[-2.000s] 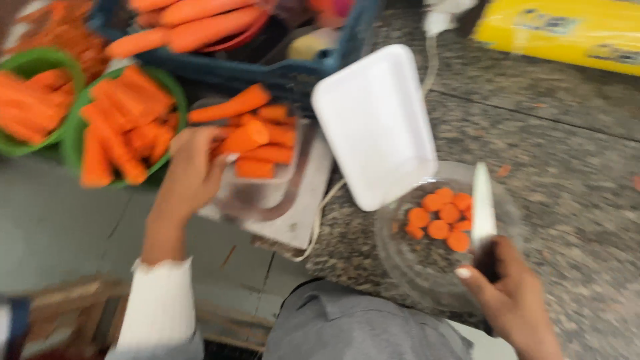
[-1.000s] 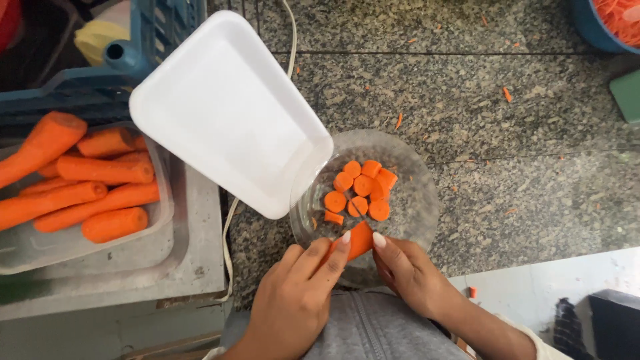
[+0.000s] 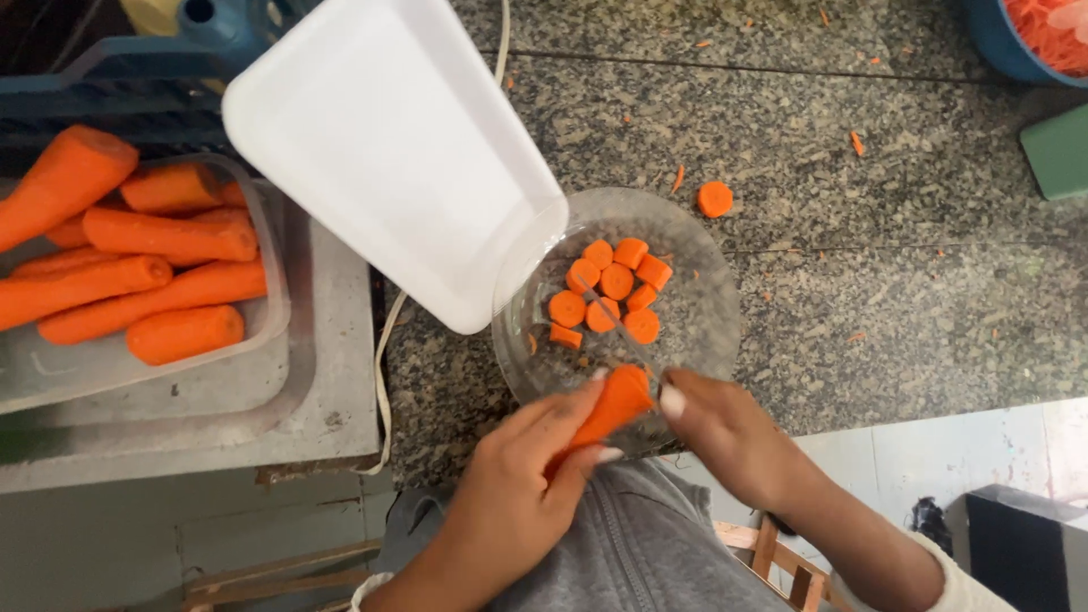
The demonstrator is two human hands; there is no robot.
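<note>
My left hand [image 3: 527, 484] grips a peeled carrot [image 3: 614, 408] over the near rim of a clear glass plate [image 3: 701, 297]. Close to its cut end, my right hand [image 3: 727, 433] holds a knife [image 3: 619, 323], whose thin blade points up and left across the plate. Several thick carrot slices [image 3: 616, 280] lie on the plate. One round slice [image 3: 715, 199] rests on the granite just beyond the plate's far right edge. A white foam tray [image 3: 391, 153] overlaps the plate's upper left rim.
At left, a clear plastic container [image 3: 276, 297] of peeled carrots stands on a metal surface [image 3: 331, 365], beside a blue crate [image 3: 127, 64]. A white cord [image 3: 388, 374] runs along the counter edge. A blue bowl [image 3: 990, 38] of shredded carrot and a green object [image 3: 1058, 153] are at right.
A round slice now lies on the granite beyond the plate, where none showed a second ago. Two seconds ago my left hand was at the carrot container; now it holds a carrot at the plate.
</note>
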